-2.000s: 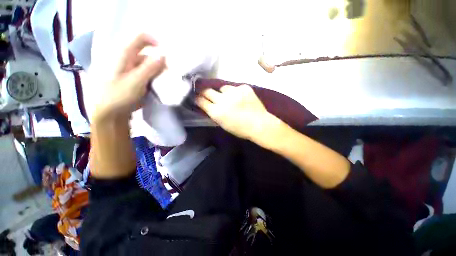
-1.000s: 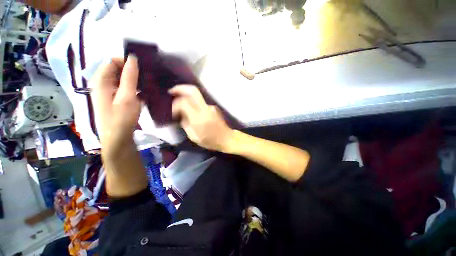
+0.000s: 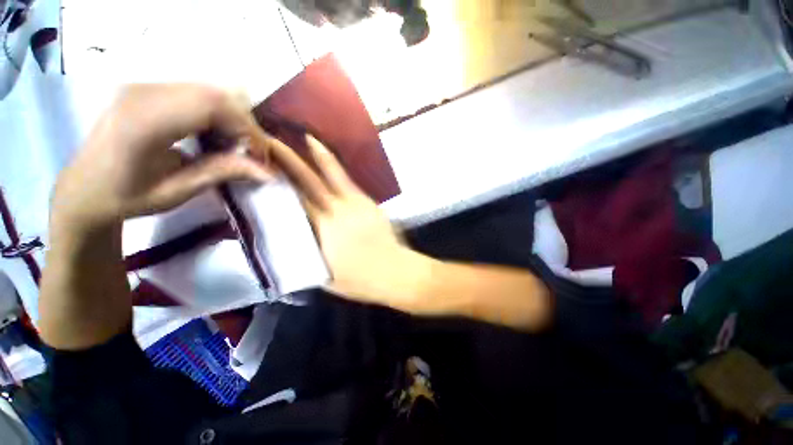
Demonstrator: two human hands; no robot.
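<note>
A maroon garment panel (image 3: 335,122) lies at the table's near edge under my hands, its far part flat and reddish in the light. A white cloth piece (image 3: 283,235) with a narrow dark maroon strip (image 3: 246,236) lies over its near side. My left hand (image 3: 165,143) is blurred, with fingers bent and pinching the cloth at the piece's upper end. My right hand (image 3: 356,226) rests on the white piece and panel, fingers stretched beside my left fingertips. The exact pinch point is hidden by the fingers.
Metal thread snips (image 3: 596,48) lie at the upper right of the white table (image 3: 522,130). Dark machine parts (image 3: 416,22) show at the top. A blue mesh basket (image 3: 200,358) is at lower left. Maroon and white pieces (image 3: 609,217) hang below the edge at right. White cloth with maroon stripes lies left.
The view has shifted right. The maroon cloth, lifted between both hands a second ago, now lies on the table edge with its white piece showing. My hands have come together at its upper end.
</note>
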